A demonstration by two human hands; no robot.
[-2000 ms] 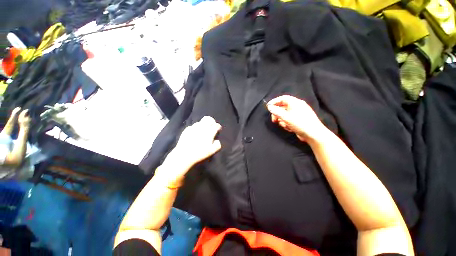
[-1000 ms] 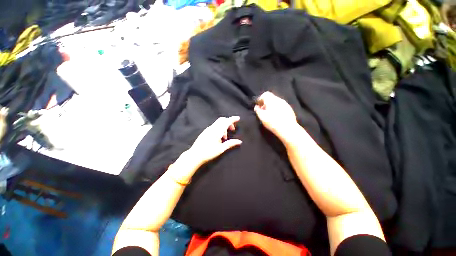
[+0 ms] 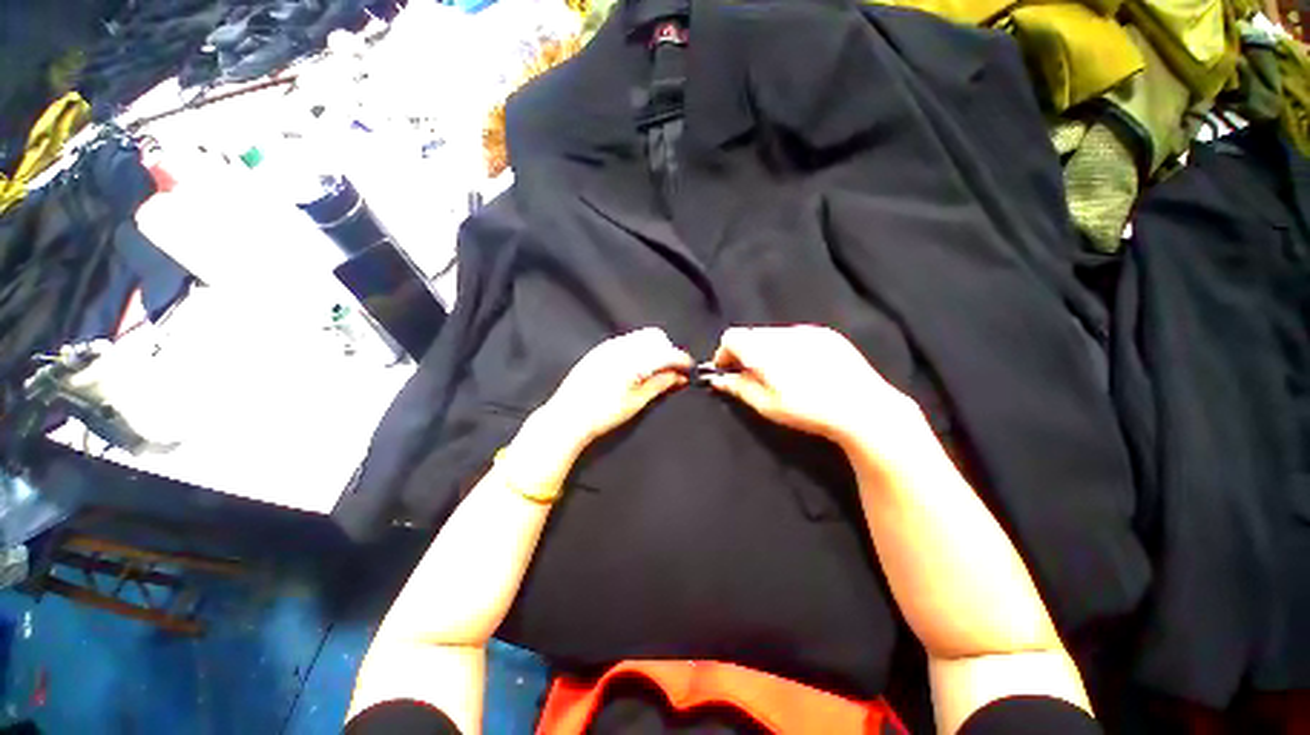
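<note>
A large black suit jacket (image 3: 690,531) lies front up before me, its collar and dark red neck label (image 3: 665,35) at the far end. Its fronts meet below the lapels. My left hand (image 3: 621,385) and my right hand (image 3: 793,376) are nearly touching at the front edge, just below where the lapels meet. The fingertips of both hands pinch the black cloth. A small shiny tip shows between the right fingers; what it belongs to is hidden. The front button does not show.
A white table (image 3: 259,373) bears a black cylindrical bottle (image 3: 345,216) with a dark flat object (image 3: 388,295) against it. Mustard-yellow garments (image 3: 1078,55) are piled at the far right. Another black garment (image 3: 1221,431) lies to the right. Blue floor (image 3: 259,646) shows at lower left.
My left hand has moved right and my right hand has come down from the lapel, so they now meet at the front edge. The open jacket fronts have come together.
</note>
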